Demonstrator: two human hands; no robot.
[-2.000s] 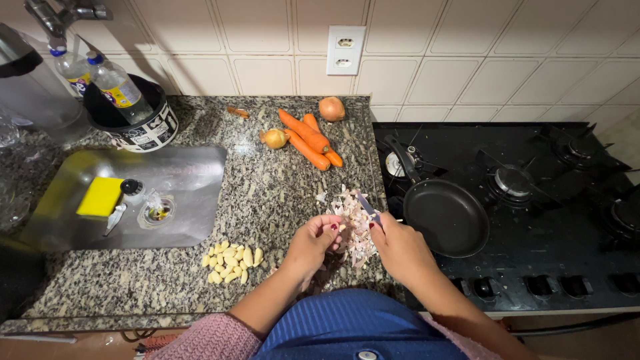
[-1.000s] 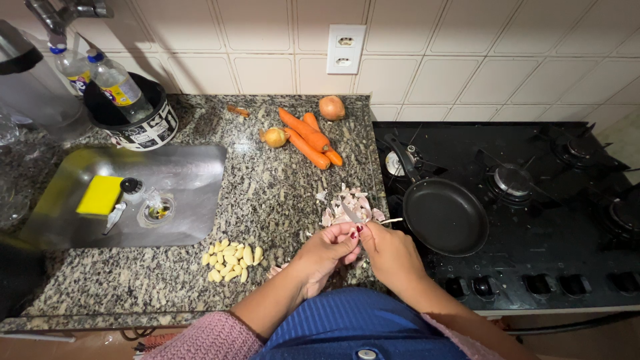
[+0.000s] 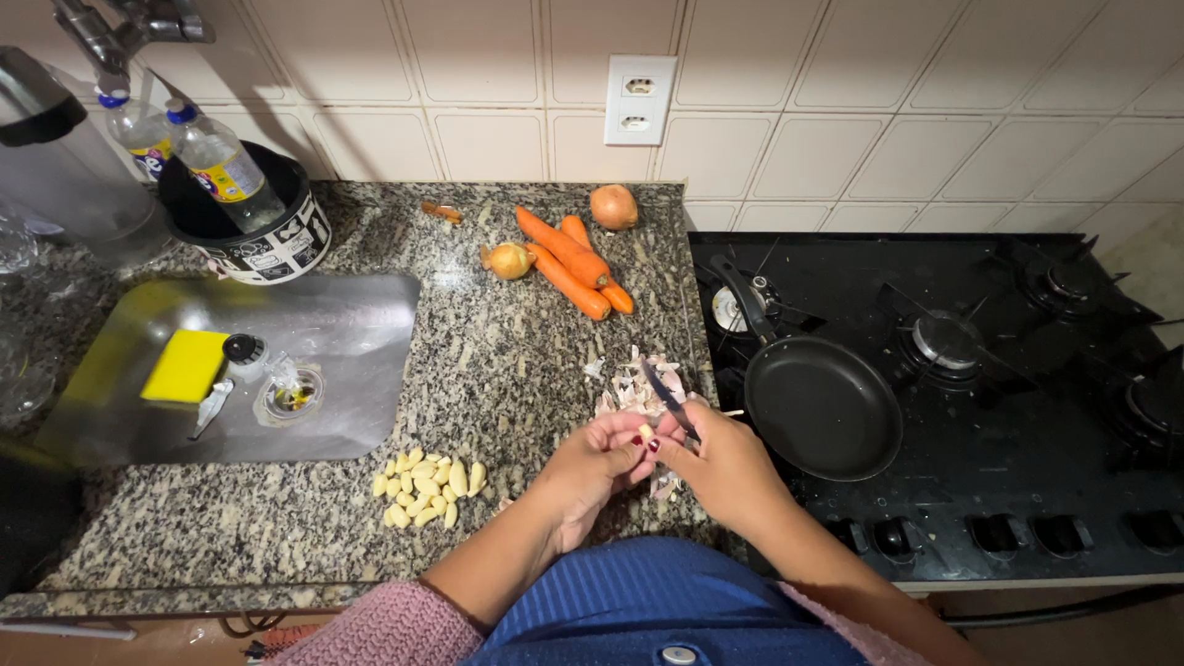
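My left hand (image 3: pixel 592 472) pinches a pale garlic clove (image 3: pixel 646 431) between thumb and fingers. My right hand (image 3: pixel 726 462) grips a small knife (image 3: pixel 668 396), its blade angled up and left, while the thumb touches the clove. Papery garlic skins (image 3: pixel 638 393) lie on the granite just beyond and under both hands. To the left of my left hand sits a pile of peeled garlic cloves (image 3: pixel 425 486). Several carrots (image 3: pixel 569 254) lie farther back, between a small peeled-looking onion (image 3: pixel 508 261) and a larger onion (image 3: pixel 614 206).
A steel sink (image 3: pixel 370 370) at left holds a yellow sponge (image 3: pixel 185 366). Behind it, a black-and-white tub (image 3: pixel 277 245) contains plastic bottles (image 3: pixel 222 166). A black frying pan (image 3: pixel 822 407) rests on the gas cooktop (image 3: pixel 971 444) close to my right hand.
The knife blade, low over the skins a second ago, now points up and left, farther from my left fingers. Both hands remain together near the skins.
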